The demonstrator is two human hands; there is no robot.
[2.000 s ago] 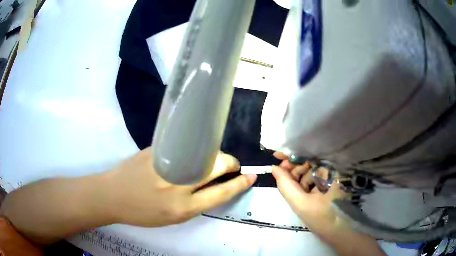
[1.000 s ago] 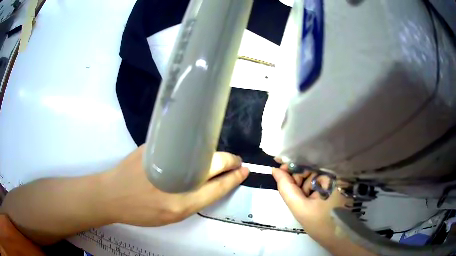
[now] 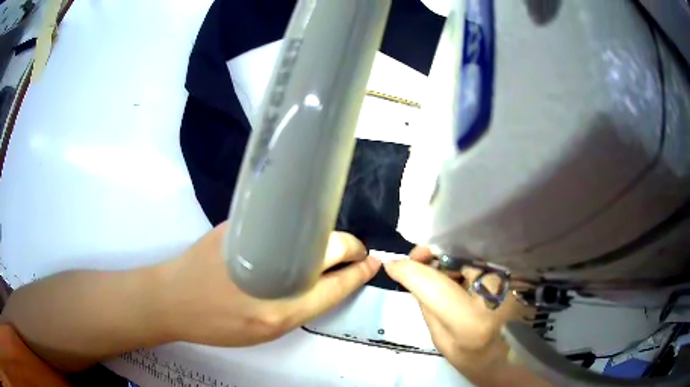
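A dark garment piece [image 3: 204,143] curves over the white machine table, its near part under both hands. A small white label strip [image 3: 388,255] lies on the dark cloth. My left hand [image 3: 265,291] presses its fingertips at the strip's left part; the lamp hides part of this hand. My right hand [image 3: 446,302] has its index fingertip on the strip, almost touching the left fingertips. The sewing machine head [image 3: 560,151] partly covers my right hand. The needle area is mostly hidden.
The grey lamp tube [image 3: 291,166] hangs left of the machine head, over the work. A printed ruler [image 3: 166,368] runs along the front table edge. A beige strip [image 3: 44,53] lies at the far left edge. Metal thread parts [image 3: 492,286] stick out below the head.
My right fingers have moved left along the white strip, up to my left fingertips, covering more of it. My left hand has stayed in nearly the same place.
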